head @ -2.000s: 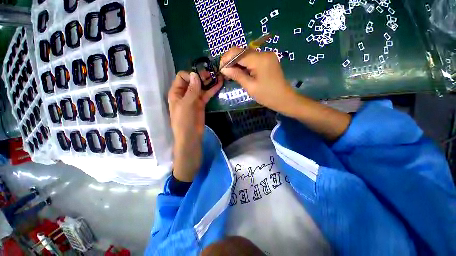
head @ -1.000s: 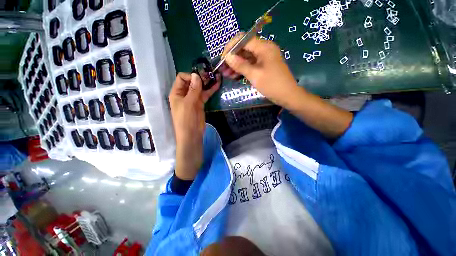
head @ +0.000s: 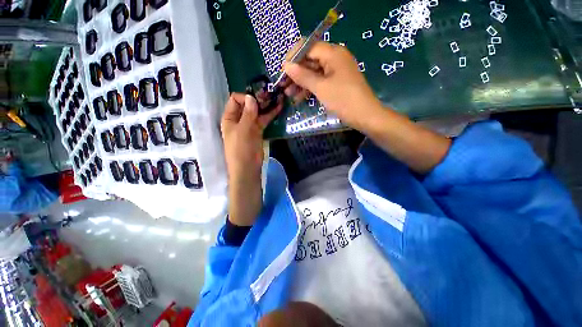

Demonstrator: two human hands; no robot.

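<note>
My left hand [head: 244,128] holds a black watch housing [head: 260,91] by its edge between thumb and fingers, above the near edge of the green mat. My right hand [head: 332,80] grips slim tweezers [head: 311,42] with a yellow section near the upper end. The tweezers slant down left and their tip is at the housing. A tiny pale spot shows at the tip; whether it is a pad is too small to tell. The adhesive sheet [head: 273,32], a dense white-and-purple grid, lies just beyond the hands.
A white tray [head: 203,108] with rows of black housings stands at the left, another behind it. Small white rectangular frames [head: 413,19] are heaped and scattered on the green mat [head: 408,89]. A pale ladder-like strip [head: 313,124] lies at the mat's near edge. Red stools stand lower left.
The tweezers have turned from a flatter slant to a steeper one, with the tip now at the housing. The view has shifted, so the trays appear further right. My left hand still holds the housing.
</note>
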